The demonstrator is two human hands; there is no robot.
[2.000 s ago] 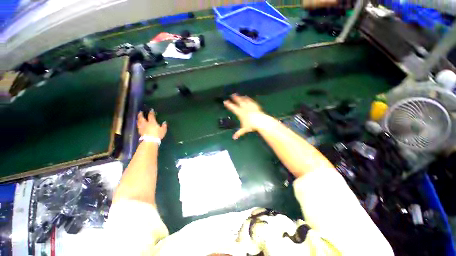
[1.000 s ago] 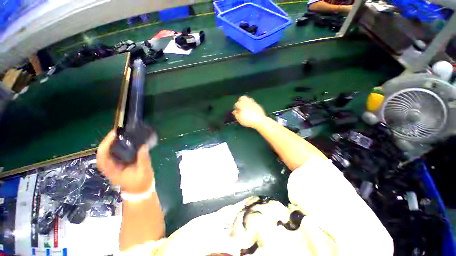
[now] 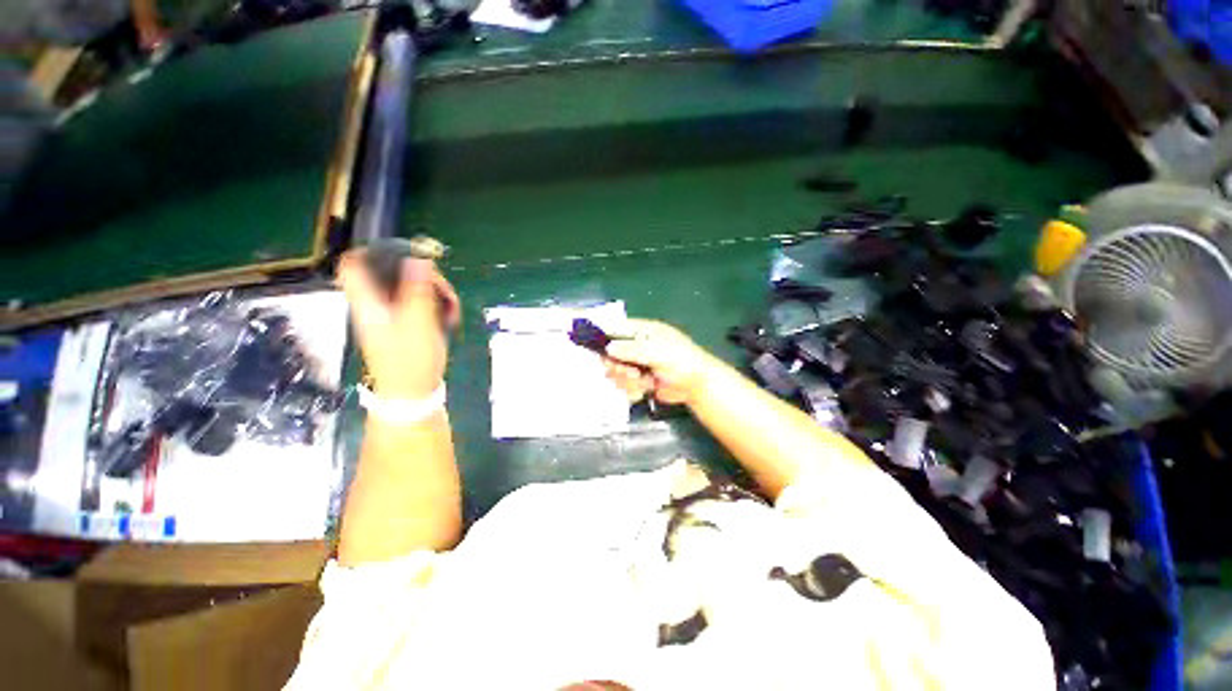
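Observation:
My left hand [image 3: 401,300] is blurred at the near end of the clear plastic edge strip [image 3: 384,135], closed on a dark object that looks like a black adapter [image 3: 388,266]. My right hand [image 3: 654,365] grips a small black adapter [image 3: 589,335] above the upper right part of the whitish poly bag stack [image 3: 554,392]. The stack lies flat on the green bench in front of me. Whether a cord hangs from either adapter cannot be told.
A tangled adapter pile [image 3: 973,392] fills the right side, edged by a blue bin [image 3: 1159,567]. A fan [image 3: 1148,304] stands beyond it. Bagged adapters [image 3: 216,371] lie on a printed sheet [image 3: 270,493] at left, above a carton [image 3: 216,634]. A blue basket [image 3: 759,19] is at the far side.
My right hand has drawn back from the belt to the bag stack with a black adapter. My left hand has moved up and slightly right. The view has tilted down, showing the carton.

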